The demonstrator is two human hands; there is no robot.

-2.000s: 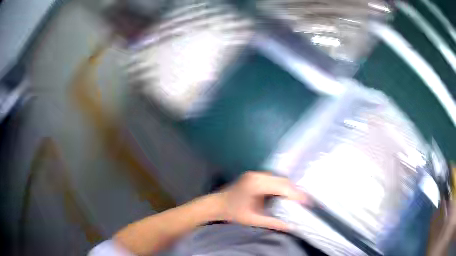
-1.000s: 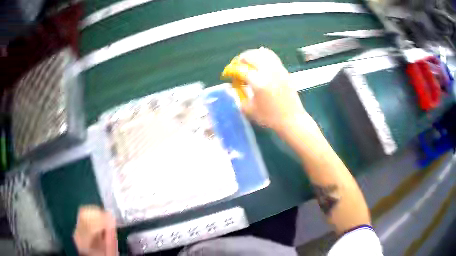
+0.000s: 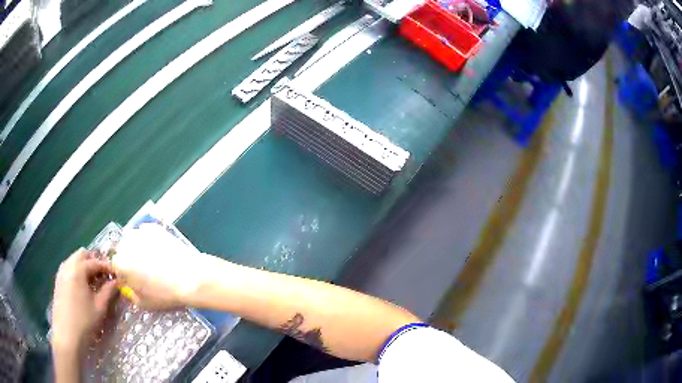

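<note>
The clear blister tray (image 3: 161,345) with rows of round pockets lies at the lower left on a blue board (image 3: 224,323). My left hand (image 3: 81,299) and my right hand (image 3: 153,268) meet over its upper left part, fingers close together. Yellow finger cots (image 3: 126,291) show on my right hand. What the fingertips hold, if anything, is hidden. One end of a fixture strip (image 3: 218,370) lies at the bottom edge, beside the tray.
A stack of fixture strips (image 3: 336,142) stands on the green mat at centre. Beyond it lie a single strip (image 3: 275,67) and a slim pointed tool (image 3: 299,30). A red basket (image 3: 441,34) stands farther back. Right of the bench edge is floor with yellow lines, and a dark-clothed person (image 3: 572,37).
The view has swung to the right. My right hand has come back from beyond the tray's corner to over the tray, and my left hand has moved up beside it.
</note>
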